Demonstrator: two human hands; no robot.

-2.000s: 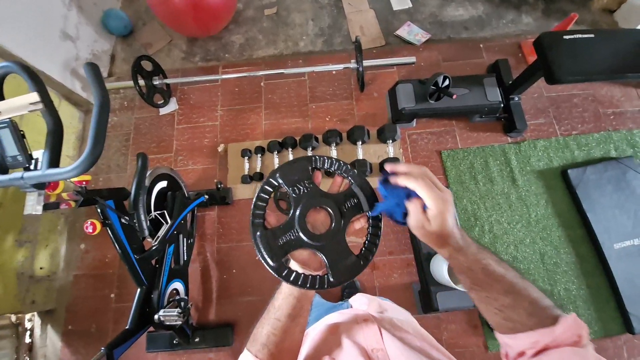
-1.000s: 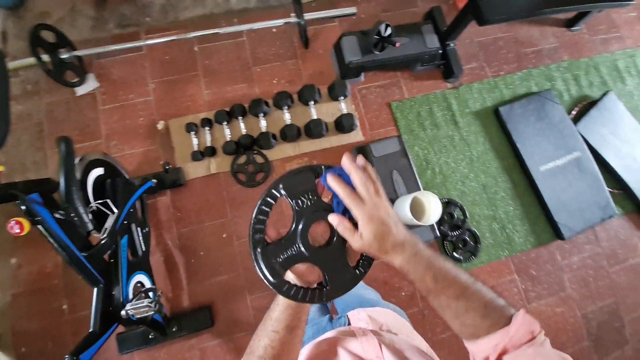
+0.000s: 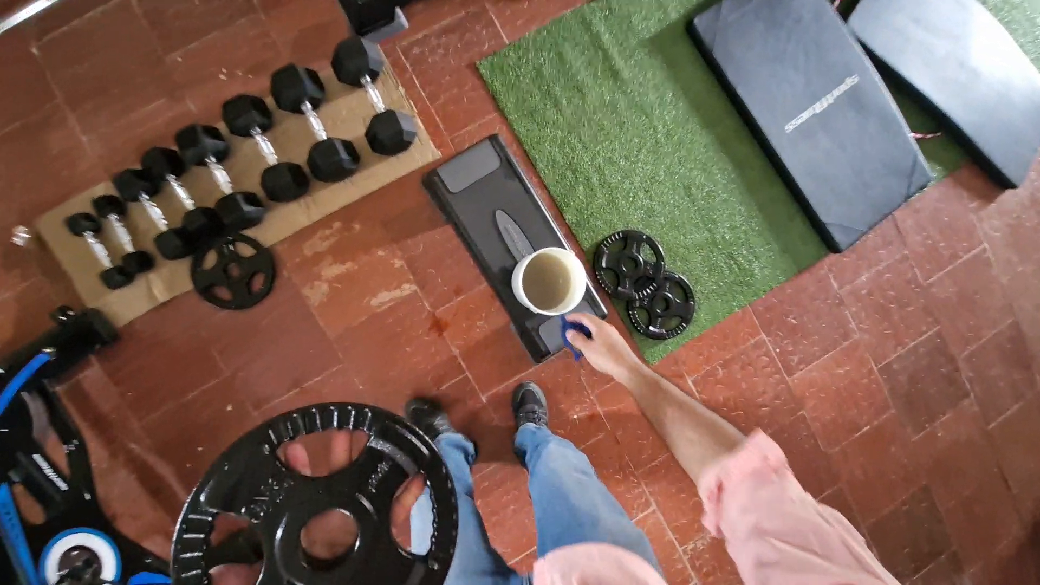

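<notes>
A large black weight plate (image 3: 276, 540) with cut-out openings fills the lower left, held up by my left hand (image 3: 325, 455), whose fingers show behind its openings. My right hand (image 3: 600, 345) is low beside a white bucket (image 3: 528, 299) of cloudy liquid and holds a blue cloth (image 3: 575, 335). The bucket stands on a black and grey step platform (image 3: 475, 213). Two smaller plates (image 3: 630, 264) overlap on the edge of the green turf mat (image 3: 601, 138), right of the bucket.
Several hex dumbbells (image 3: 309, 118) line a cardboard sheet (image 3: 317, 213), with another plate (image 3: 233, 270) at its lower edge. Part of an exercise bike (image 3: 49, 487) is at the lower left. Padded boards (image 3: 812, 122) lie on the turf at upper right. My feet are on the tiled floor (image 3: 390, 325).
My right hand has moved off the large plate with the blue cloth, down beside the bucket. My left hand still holds the plate. The view has shifted down toward the floor.
</notes>
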